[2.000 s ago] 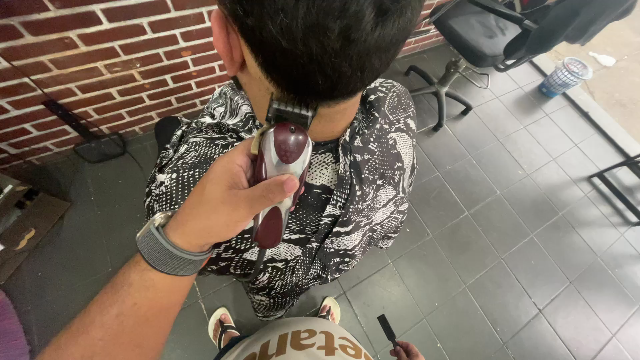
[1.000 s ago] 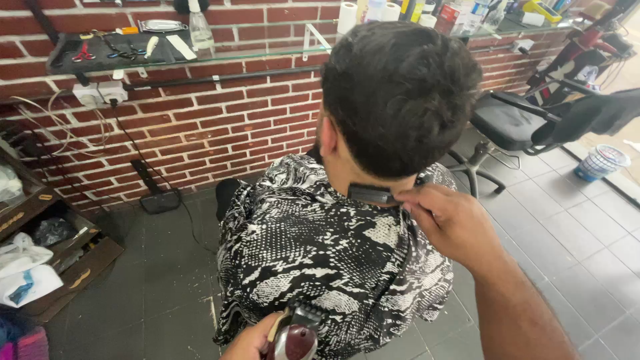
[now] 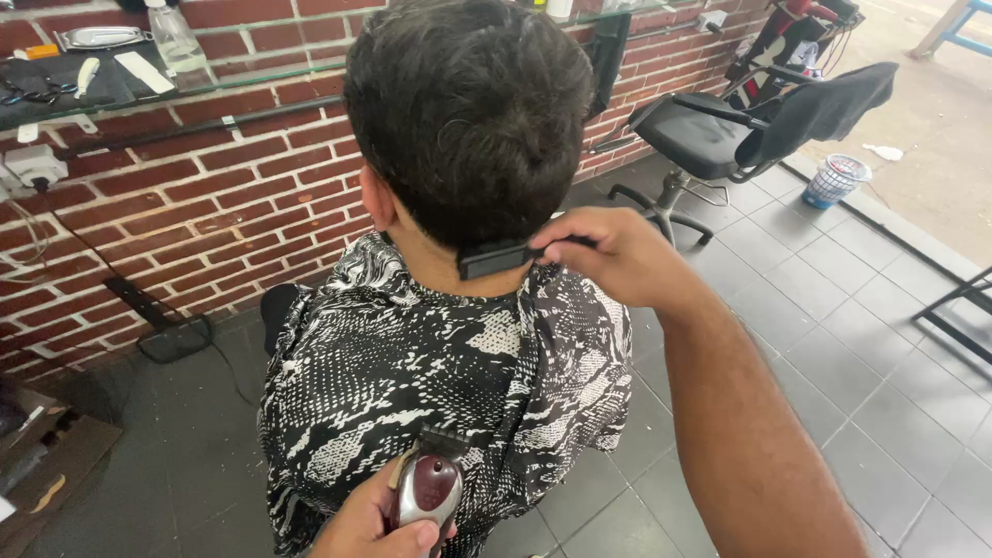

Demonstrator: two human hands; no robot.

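A seated person with short dark hair (image 3: 473, 116) faces away from me, wrapped in a black-and-white patterned barber cape (image 3: 403, 372). At the nape, my right hand (image 3: 612, 252) holds a flat black comb or brush (image 3: 496, 260) by its thin handle, its wide part against the hairline. Low in the view, my left hand (image 3: 372, 519) is closed around a maroon and silver hair clipper (image 3: 428, 492). A black guard comb (image 3: 443, 440) is fitted on the clipper's head, which points up in front of the cape's back. The clipper's lower end is out of view.
A glass shelf (image 3: 248, 81) on the brick wall bears a spray bottle (image 3: 177, 39), another clipper (image 3: 105, 37) and small tools. Right of the person stands a black swivel chair (image 3: 690, 136), with a basket-like bin (image 3: 837, 180) beyond. An open case (image 3: 54, 465) lies at lower left.
My left hand has moved the clipper from the nape down to the lower view. My right hand, low with the black tool two seconds ago, is now at the nape. The view has tilted up.
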